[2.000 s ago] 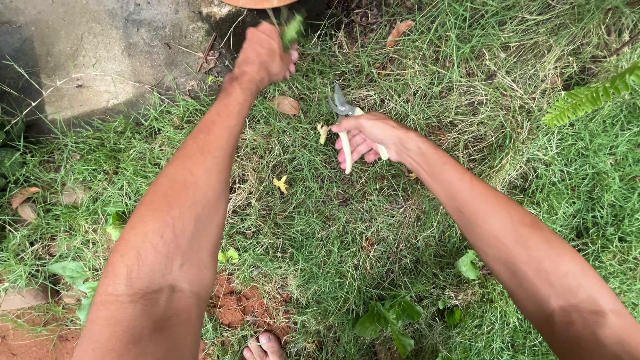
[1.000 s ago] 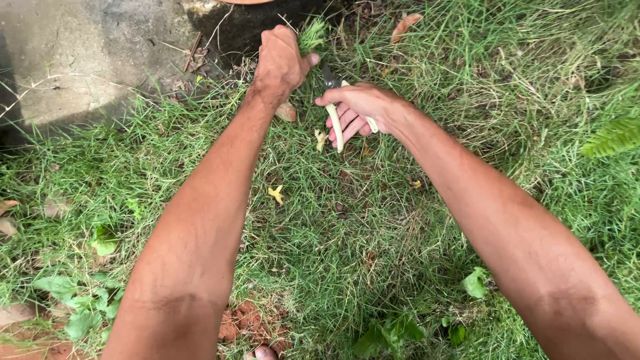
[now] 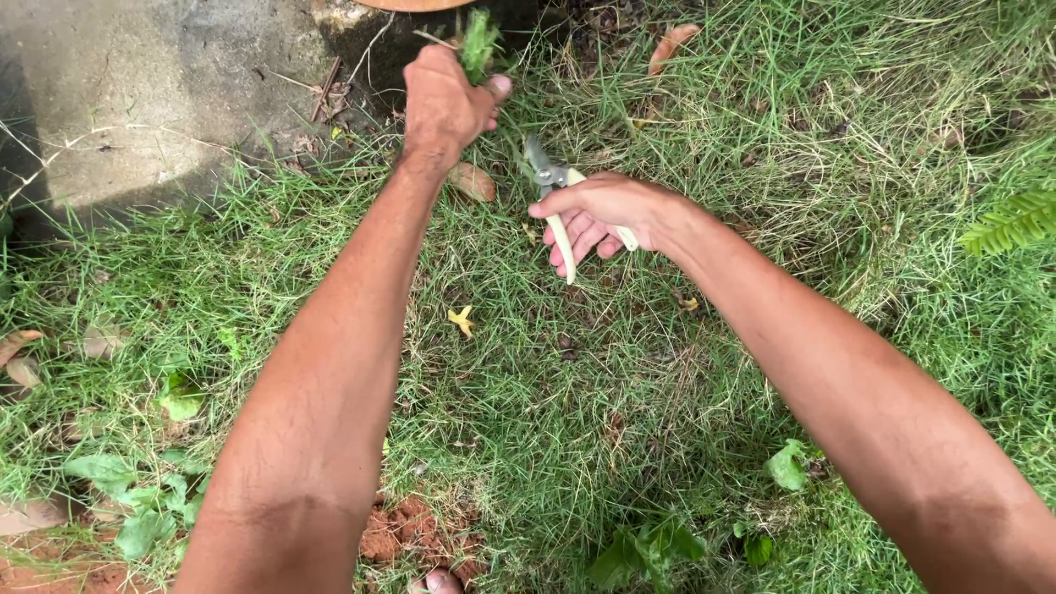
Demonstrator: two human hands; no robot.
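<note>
Near the top, beside the edge of a concrete slab, my left hand (image 3: 450, 103) is closed on a tuft of green grass (image 3: 478, 45) that sticks up past the thumb. Lower and to the right, my right hand (image 3: 602, 214) holds pruning shears (image 3: 549, 173) with pale cream handles and a metal head. The handles stand spread apart, and the blades point up and left toward the left hand without touching it. A dry brown leaf (image 3: 473, 181) lies in the grass between the two hands.
The concrete slab (image 3: 190, 91) fills the upper left, with an orange-brown rim (image 3: 417, 3) at the top edge. A yellow flower (image 3: 462, 320) lies on the lawn. Broad-leaved weeds (image 3: 144, 495) grow lower left, a fern frond (image 3: 1011, 223) at right. Reddish soil (image 3: 421, 528) and toes (image 3: 437, 582) show at the bottom.
The left hand was closer to the shears one second ago and is now farther from them, up and to the left. The shears' blades, partly hidden then, show plainly now.
</note>
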